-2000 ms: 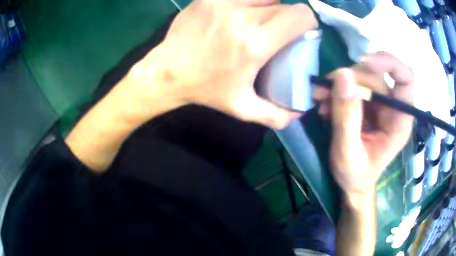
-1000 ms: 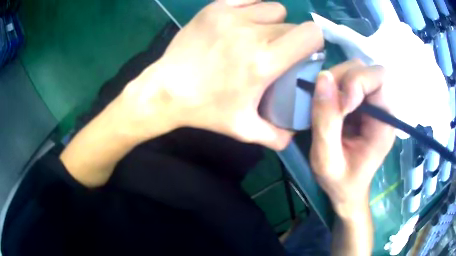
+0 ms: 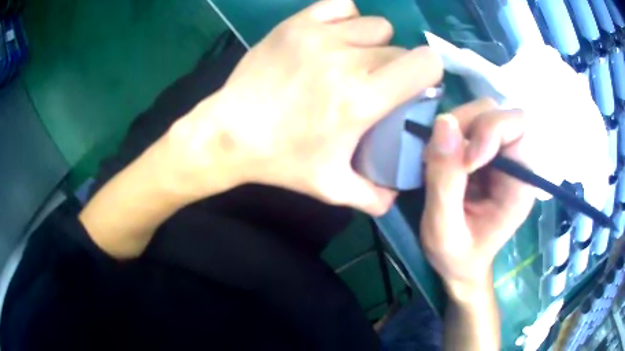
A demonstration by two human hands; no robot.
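My left hand [image 3: 295, 110], bare, is closed around a pale blue-grey housing [image 3: 399, 154] and covers much of it. My right hand [image 3: 476, 185], bare, grips a slim black tool [image 3: 558, 193] between thumb and fingers. The tool's dark flat tip lies against the housing's face, near its upper part. The tool's other end points down to the right. A crumpled white cloth [image 3: 558, 110] lies behind the right hand, against the tray's edge.
A blister tray [image 3: 550, 236] with rows of pale housings runs down the right side. A small white object [image 3: 543, 328] lies at the lower right. The green bench edge [image 3: 404, 250] runs diagonally below the hands. Blue crates [image 3: 11, 41] show at the far left.
Both hands, with the housing and tool, sit slightly lower in the picture. The tool's tip, apart from or at the housing's right edge earlier, now lies over its face.
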